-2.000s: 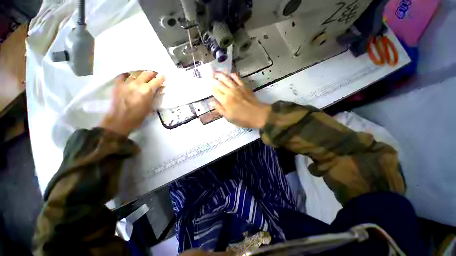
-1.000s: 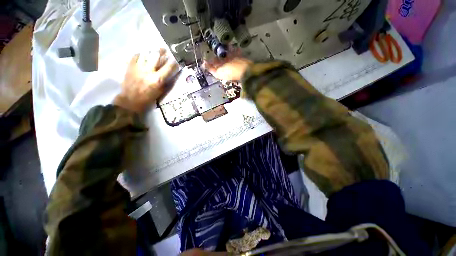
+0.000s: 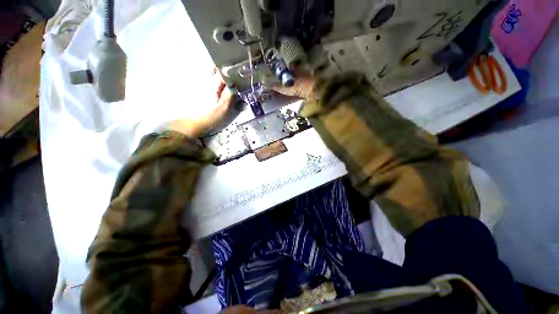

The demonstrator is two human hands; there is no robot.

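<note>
The white fabric [image 3: 147, 86] lies over the table left of and behind the needle. The sewing machine head [image 3: 361, 49] stands at the top. Its presser foot [image 3: 254, 103] is above the bare metal throat plate [image 3: 266, 130]. My left hand [image 3: 211, 113] rests at the fabric's edge just left of the presser foot; its fingertips are partly hidden beside the head. My right hand [image 3: 297, 88] reaches under the head behind and right of the foot; its fingers are mostly hidden, so its hold cannot be told.
The grey lamp [image 3: 108, 68] hangs at the upper left over the fabric. Orange-handled scissors [image 3: 488, 75] lie at the table's right end, near a pink cloth [image 3: 526, 27]. White cloth [image 3: 490, 196] lies below the table's right side. The striped apron [image 3: 288, 239] covers my lap.
My right hand has moved from the plate's front to behind the foot, and the fabric is off the plate. My left hand has moved right, closer to the foot.
</note>
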